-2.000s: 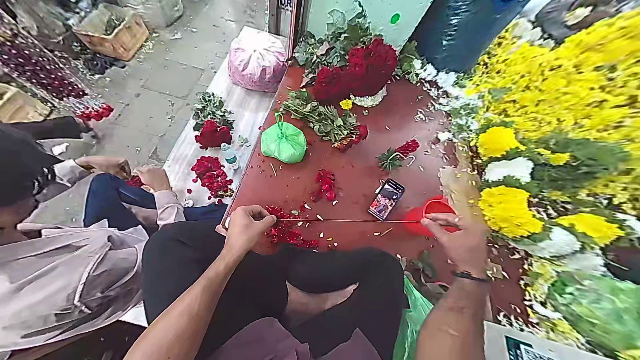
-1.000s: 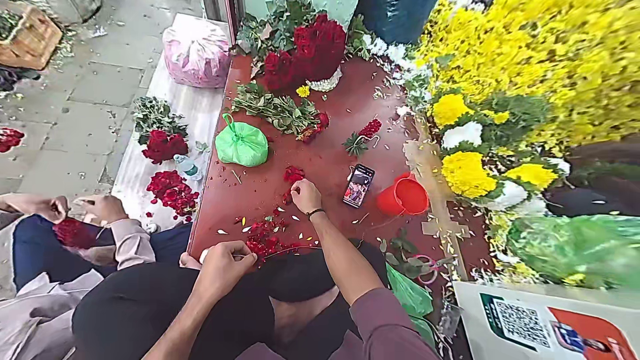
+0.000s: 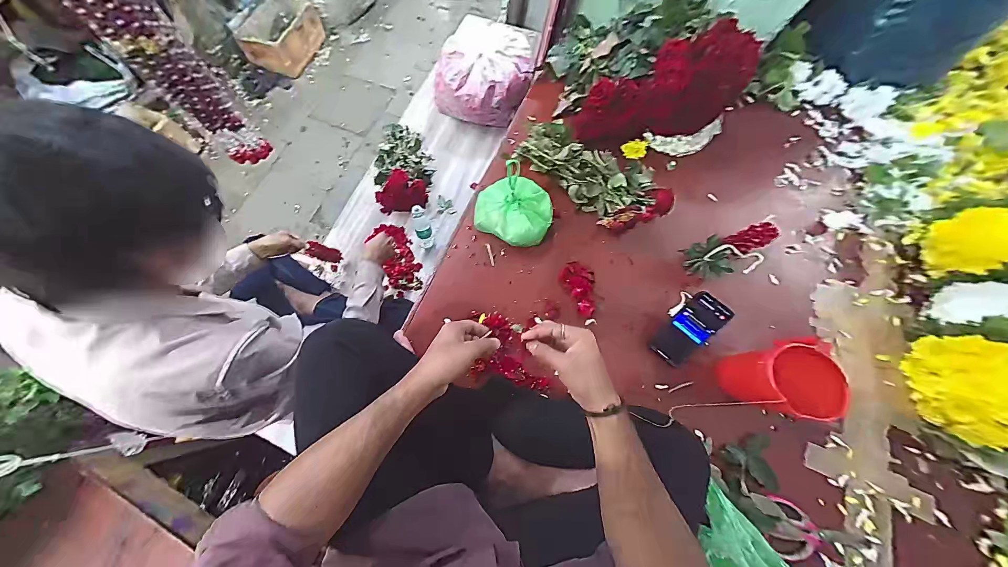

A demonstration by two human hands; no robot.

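Note:
My left hand [image 3: 457, 352] pinches something small and pale between thumb and fingers, perhaps thread or a flower bud, too small to tell. Facing it, my right hand [image 3: 568, 362] has thumb and forefinger together near a small pale bud; what it holds is unclear. Loose red flowers [image 3: 512, 366] lie on the red tabletop below and between both hands. A small red flower cluster [image 3: 579, 290] lies just beyond them. Pale thread [image 3: 724, 405] runs from the red plastic cup [image 3: 807, 382], lying right of a smartphone [image 3: 691, 327], toward my lap.
A green plastic bag [image 3: 513, 211], a rose bunch [image 3: 669, 83] and leafy stems [image 3: 583, 173] occupy the table's far part. Yellow flowers [image 3: 957, 386] line the right side; scissors [image 3: 791, 524] lie low right. A co-worker [image 3: 157, 339] sits close on my left, handling red flowers.
My right hand has drawn back from the small red cluster beyond the loose flowers and is now close beside my left hand. The co-worker's hand has moved to the red flowers by the bottle.

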